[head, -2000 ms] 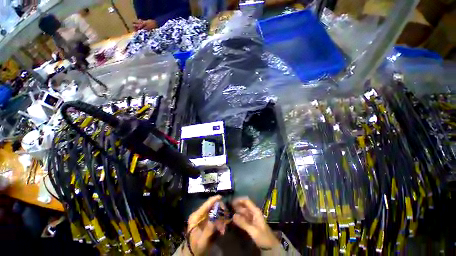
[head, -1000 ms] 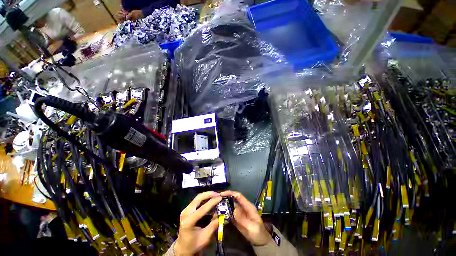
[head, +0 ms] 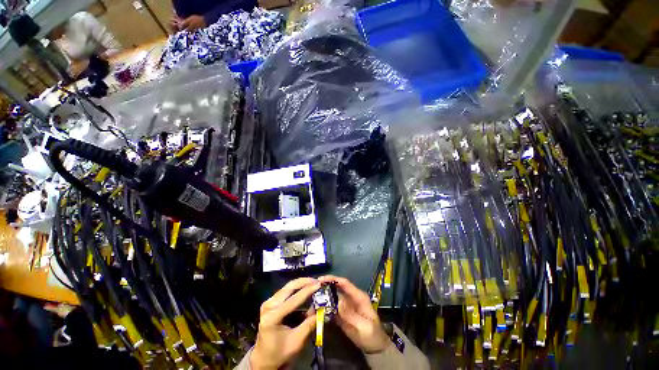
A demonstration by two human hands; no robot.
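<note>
A cable assembly's silvery connector end [head: 324,298] is held upright between both hands, just below the white box. A yellow band and black lead hang down from it. My left hand [head: 283,318] grips it from the left with thumb and fingers. My right hand [head: 355,316] grips it from the right with the fingertips. The white box [head: 282,178] has a small metal mechanism at its front. The black electric screwdriver [head: 206,206] hangs at a slant, its tip by the front of the white box. Small details of the connector are hidden by the fingers.
Bundles of cables lie in the left clear tray [head: 170,97] and the right clear tray [head: 441,294], drooping over the near edge. Crumpled clear plastic [head: 318,101], a heap of small black parts [head: 367,162] and a blue bin [head: 426,47] lie behind. Other people are at the far left.
Since the oldest frame, both hands have closed together around the connector end, and its yellow band now shows. The whole view has shifted slightly. Little differs from one second ago.
</note>
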